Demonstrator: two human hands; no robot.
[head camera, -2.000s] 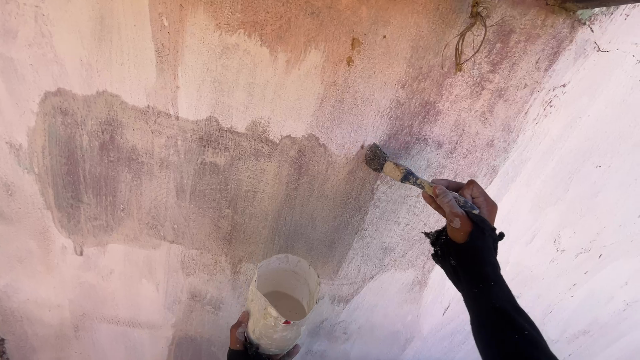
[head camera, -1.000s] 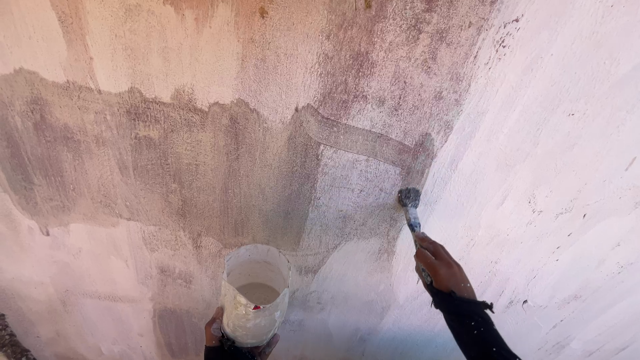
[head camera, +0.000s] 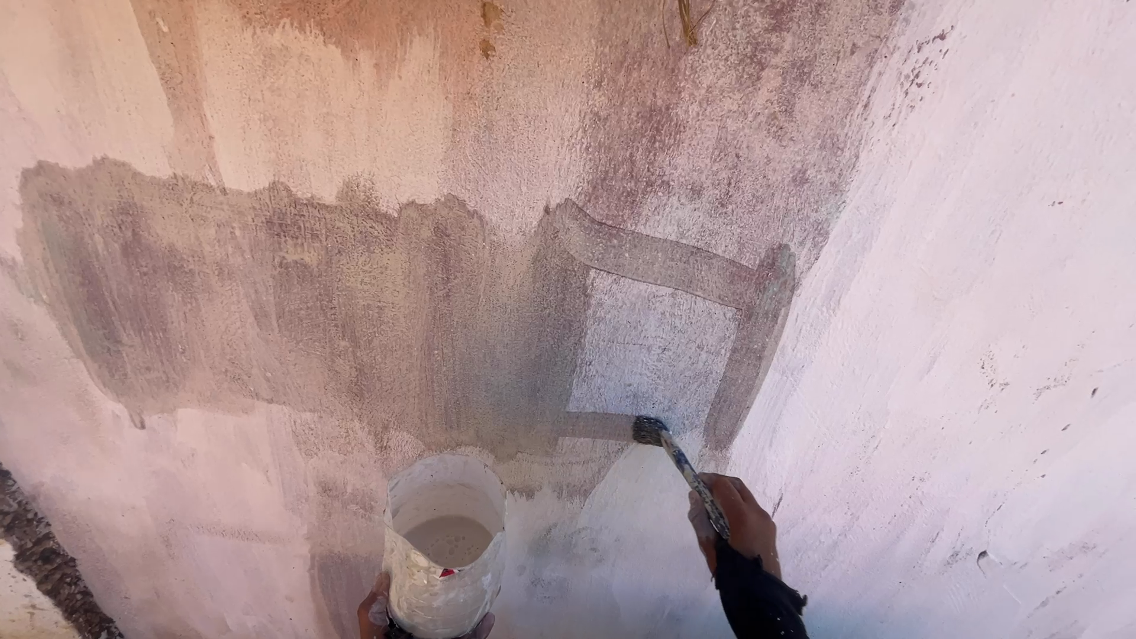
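Observation:
My right hand (head camera: 744, 524) is closed around the handle of a paintbrush (head camera: 688, 466), whose dark, wet bristles touch the wall (head camera: 657, 346) at the end of a short damp stroke. At the bottom, my left hand (head camera: 376, 608) holds a paint-smeared white plastic container (head camera: 448, 595) from below; its fingers show on both sides. Pale, thin liquid (head camera: 448, 540) with small bubbles lies inside. A wide damp, darker patch (head camera: 355, 311) covers the wall's left and middle. Damp bands run from it along the top and right of a lighter, dry-looking square.
A rough, dark broken edge (head camera: 53, 559) crosses the lower left corner. Thin strands of dry fibre (head camera: 688, 22) hang at the top. On the right, a paler wall surface (head camera: 994, 293) meets the pinkish one along a slanting line.
The brush has drawn a damp band rightward, then one down the right side, and now touches the wall lower and further left. The container stays in my left hand.

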